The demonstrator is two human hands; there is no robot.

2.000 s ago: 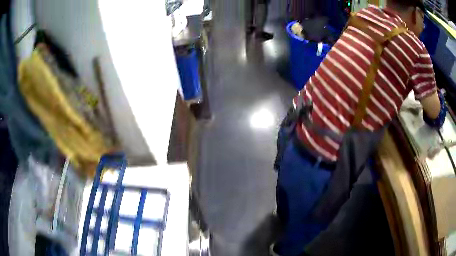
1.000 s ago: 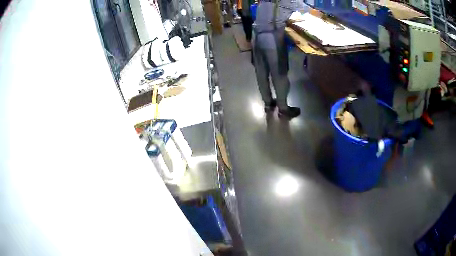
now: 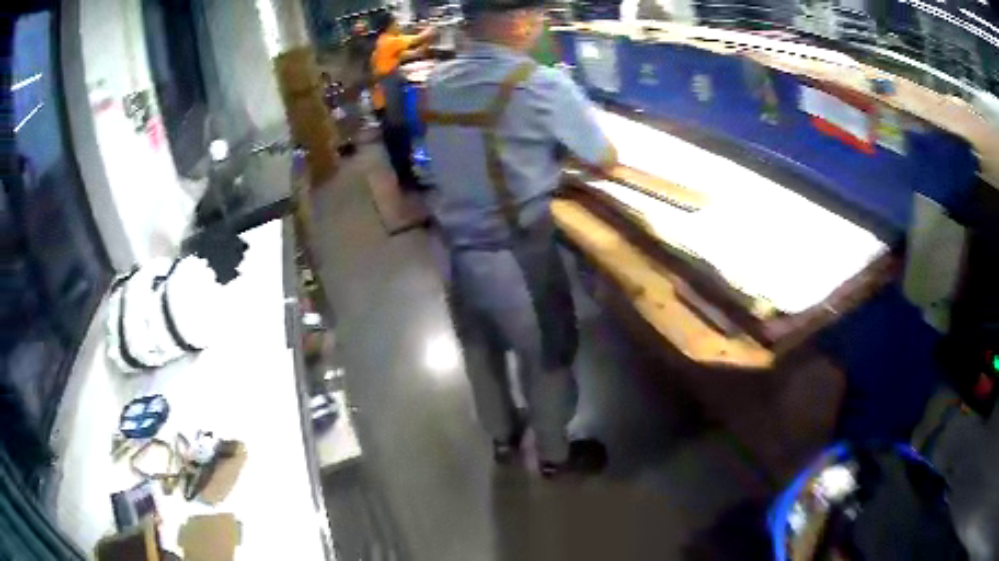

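Neither of my hands is in the picture. Nearest on the left is a long white table [image 3: 263, 405] below the windows. On it lie a white bundle with black bands [image 3: 159, 312], black material [image 3: 219, 252], a small round blue item [image 3: 144, 415], tan pieces [image 3: 210, 537] and small blurred items. At the lower right is a round blue tub [image 3: 784, 521] with dark and light material in it, cut off by the bottom edge.
A grey floor aisle [image 3: 405, 329] runs ahead. A person in grey with brown straps [image 3: 498, 142] stands in it, leaning to a blue press [image 3: 679, 88] with white sheets on its board [image 3: 756, 236]. Another person in orange [image 3: 392, 55] is farther back.
The view has moved forward along the aisle. The person in the striped shirt is out of view. The person in grey and the press are nearer, and the blue tub has slid to the lower edge.
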